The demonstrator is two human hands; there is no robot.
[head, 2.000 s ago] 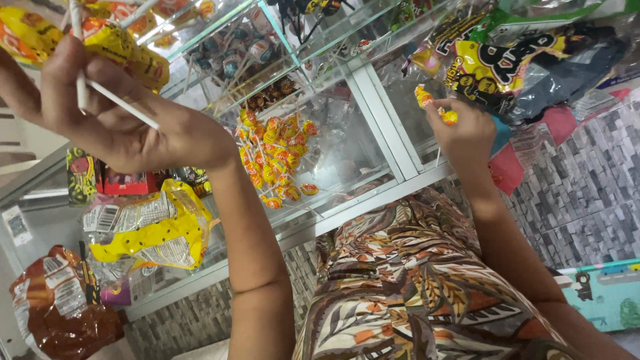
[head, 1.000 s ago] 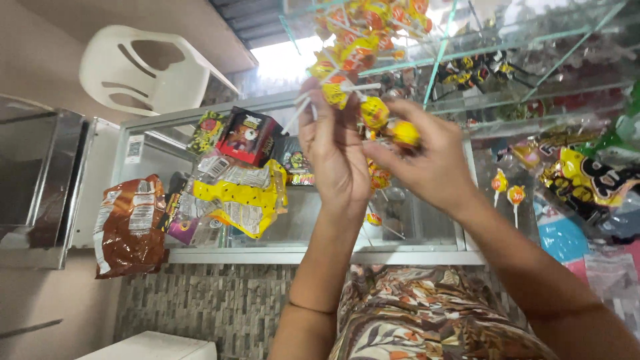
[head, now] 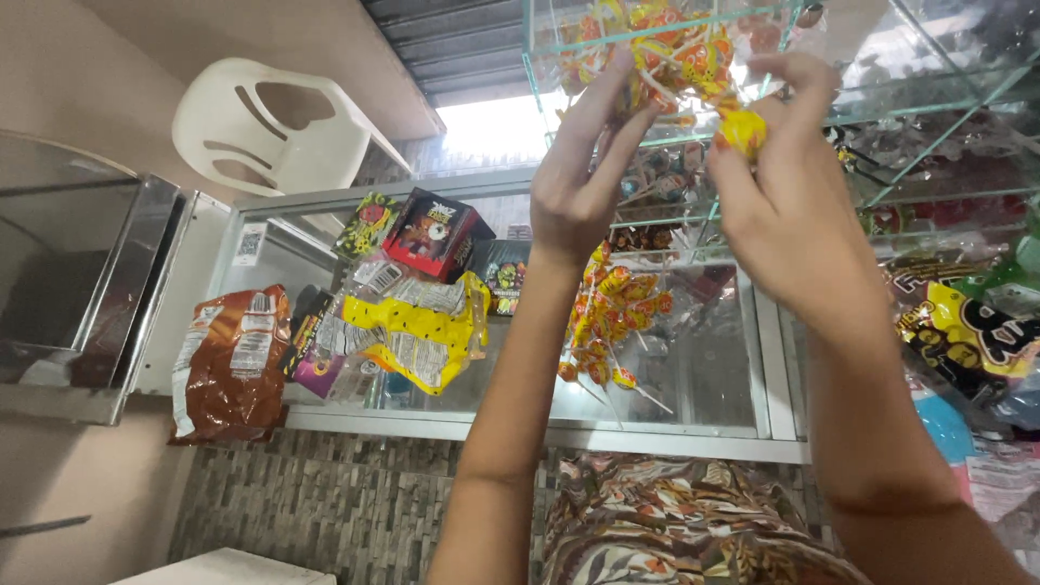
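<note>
Both hands are raised at a glass compartment near the top of the head view. My left hand (head: 591, 154) is at the compartment's near edge, its fingers against a cluster of yellow and orange wrapped lollipops (head: 678, 49); whether it grips any is unclear. My right hand (head: 792, 179) has a yellow-wrapped lollipop (head: 743, 132) between thumb and fingers, just right of the cluster. Below the hands, more wrapped lollipops (head: 605, 317) lie in a loose pile on the glass counter, sticks pointing several ways.
On the counter's left are a yellow candy bag (head: 422, 333), a brown plastic bag (head: 236, 366) and a red and black box (head: 435, 231). A black and yellow bag (head: 967, 325) lies at right. Behind stands a white plastic chair (head: 276, 130). Glass dividers (head: 902, 162) edge the upper compartments.
Two seconds ago my right hand held lollipops low at the right; it came up beside my left hand. The hands, close together one second ago, are now farther apart. The view has swung.
</note>
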